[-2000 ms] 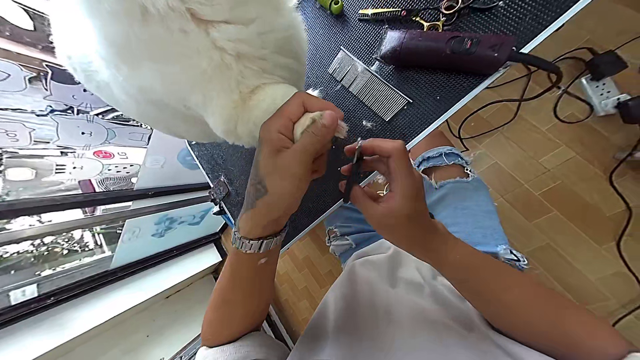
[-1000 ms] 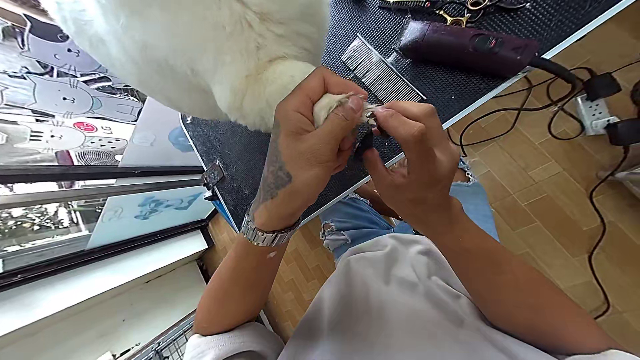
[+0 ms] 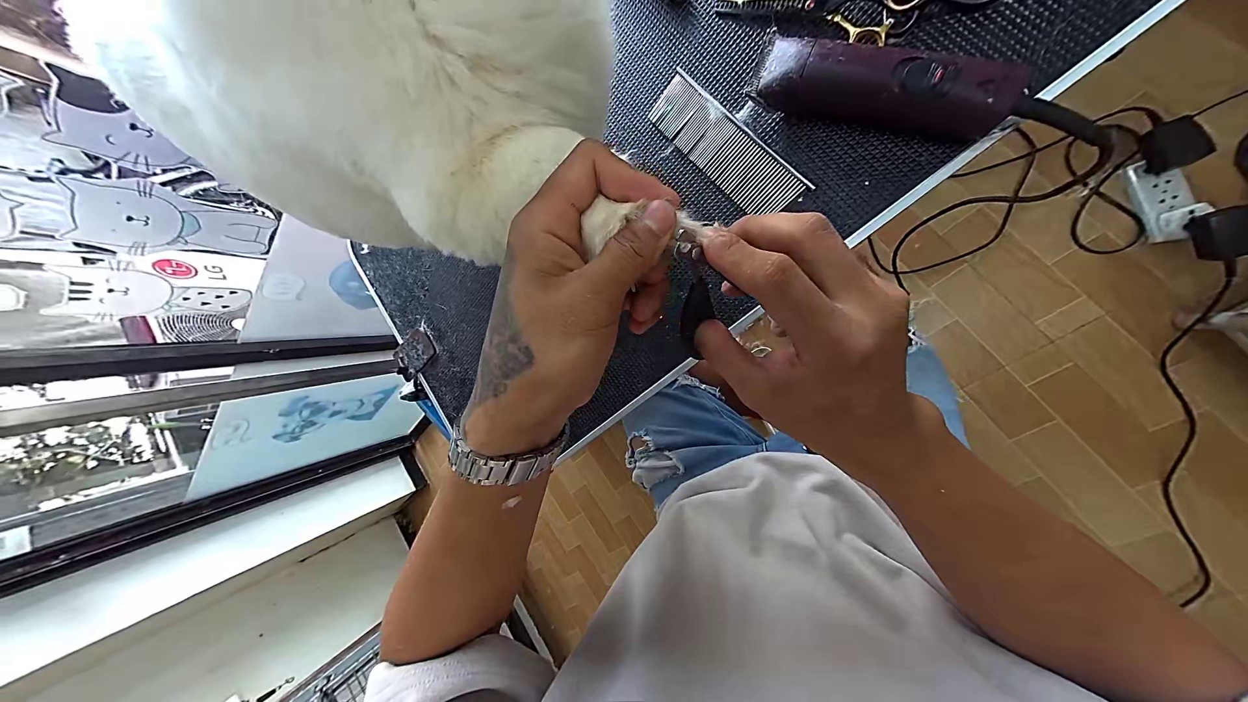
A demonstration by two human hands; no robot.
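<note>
A white-furred animal (image 3: 390, 117) stands on the black textured table at the upper left, its head out of view. My left hand (image 3: 585, 268) is closed around its paw (image 3: 606, 222), with the thumb on the toes. My right hand (image 3: 819, 302) holds a small nail clipper (image 3: 688, 244) with a black handle, its metal jaws right at the tip of the paw. The fingers partly hide the tool, and whether a claw lies between the jaws cannot be told.
On the table (image 3: 877, 185) lie a metal comb (image 3: 729, 144), a dark purple electric clipper (image 3: 892, 86) and gold-handled scissors (image 3: 863, 31). Black cables and a white power strip (image 3: 1160, 200) are on the tiled floor at right. A window with cat drawings (image 3: 127, 210) stands at left.
My right hand has come up to the paw with the nail clipper, which was slightly apart from it two seconds ago. My left hand has kept its grip on the paw.
</note>
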